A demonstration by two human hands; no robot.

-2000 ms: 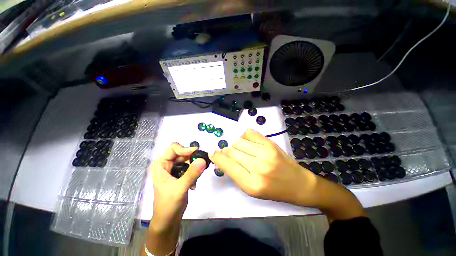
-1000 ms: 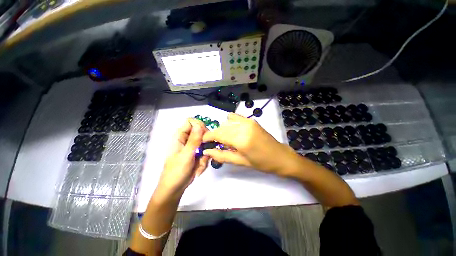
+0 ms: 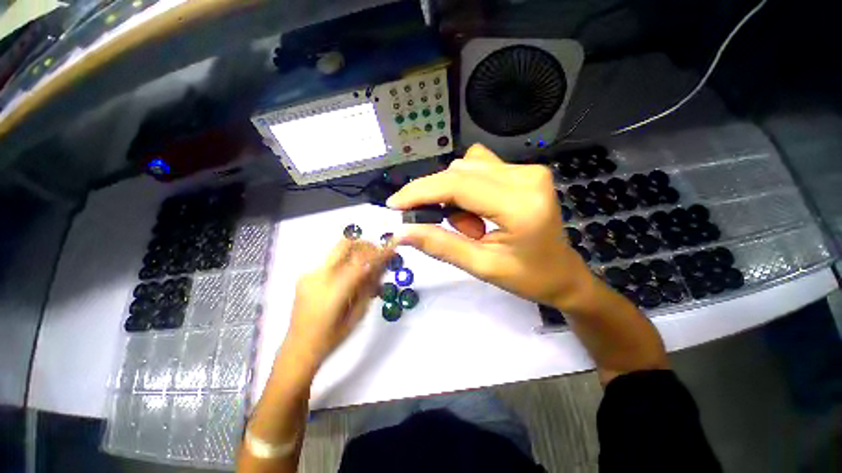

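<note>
My right hand (image 3: pixel 503 222) is raised over the bench and holds a small black pen-like piece, likely a test probe (image 3: pixel 425 216), between thumb and fingers. My left hand (image 3: pixel 337 291) is blurred, low over the white bench top, left of the right hand; whether it holds anything cannot be told. Several small round discs, likely speaker drivers (image 3: pixel 403 276), lie just right of my left fingers, shining blue and green. Another disc (image 3: pixel 353 231) lies behind my left hand, and one more sits near its fingertips.
Clear trays with black discs stand at left (image 3: pixel 175 346) and right (image 3: pixel 729 199). Behind are a beige instrument with a lit screen (image 3: pixel 330 139), a pale box with a round grille (image 3: pixel 515 90), a dark red box (image 3: pixel 189 157) and a white cable (image 3: pixel 706 78).
My hands have moved apart; the right one rose with the black piece showing. Several discs now lie grouped nearer the front, and the green row is no longer seen. The view has shifted.
</note>
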